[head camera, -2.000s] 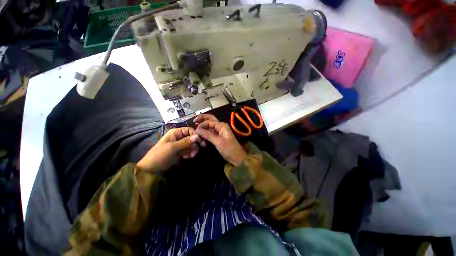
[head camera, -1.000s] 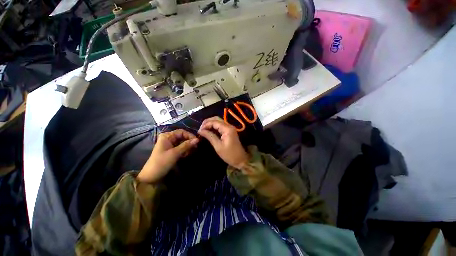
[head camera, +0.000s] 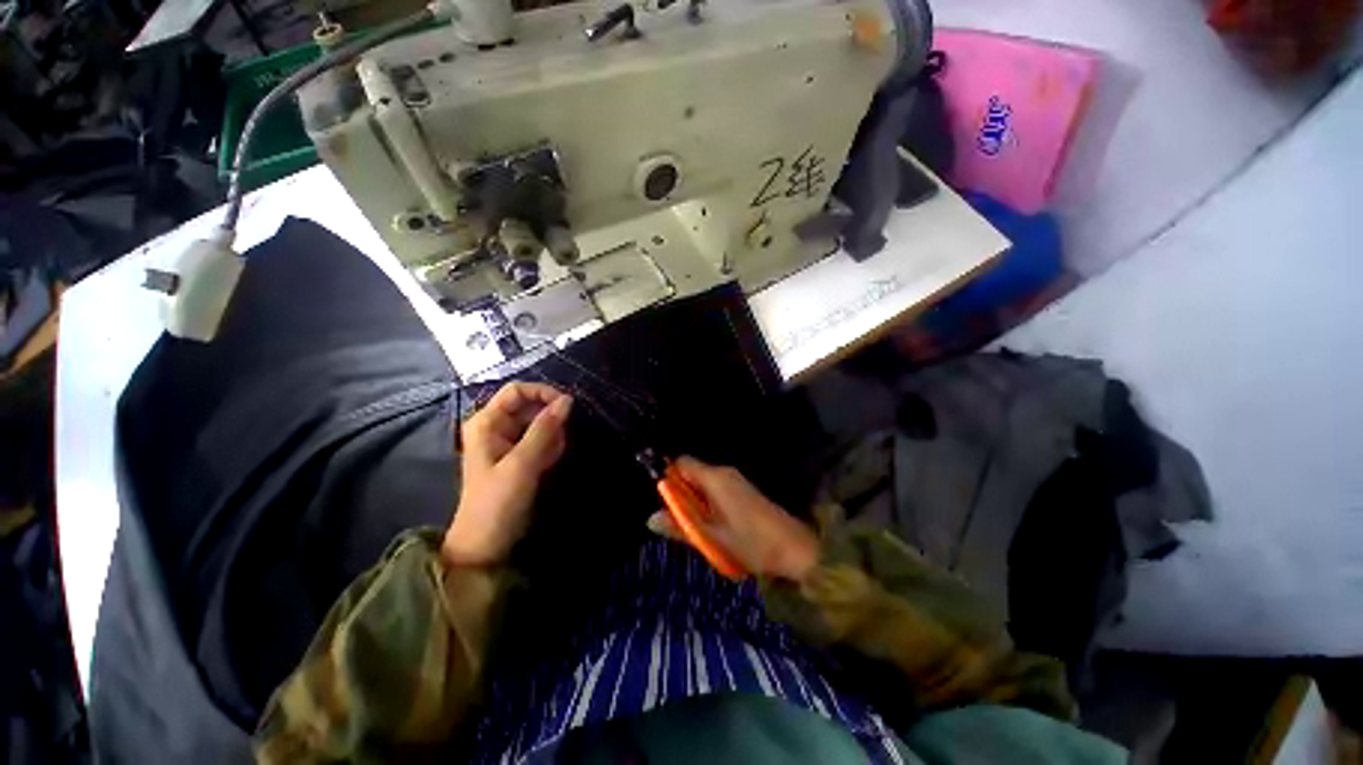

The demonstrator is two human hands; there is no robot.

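Observation:
The dark grey garment piece [head camera: 322,404] lies over the table's left side and my lap, with a seam running toward the presser foot [head camera: 501,332]. My left hand [head camera: 513,456] is at the cloth's edge just below the foot, thumb and forefinger pinched; whether thread is between them is too small to tell. My right hand [head camera: 740,520] holds the orange-handled scissors [head camera: 695,516], dark blades pointing up and left. Fine sewing threads [head camera: 598,392] run from the foot over the black cloth toward the scissors. The cream sewing machine [head camera: 628,165] stands above.
The white lamp head [head camera: 205,287] hangs left of the machine. A pink packet [head camera: 1017,120] and a blue item lie beyond the machine's right end. Grey-black garment pieces [head camera: 972,478] are heaped at right. A green basket [head camera: 269,127] stands behind the table.
My right hand has left the spot beside my left fingers and taken up the scissors, which lay by the machine. It is now lower and further right. The view has shifted slightly.

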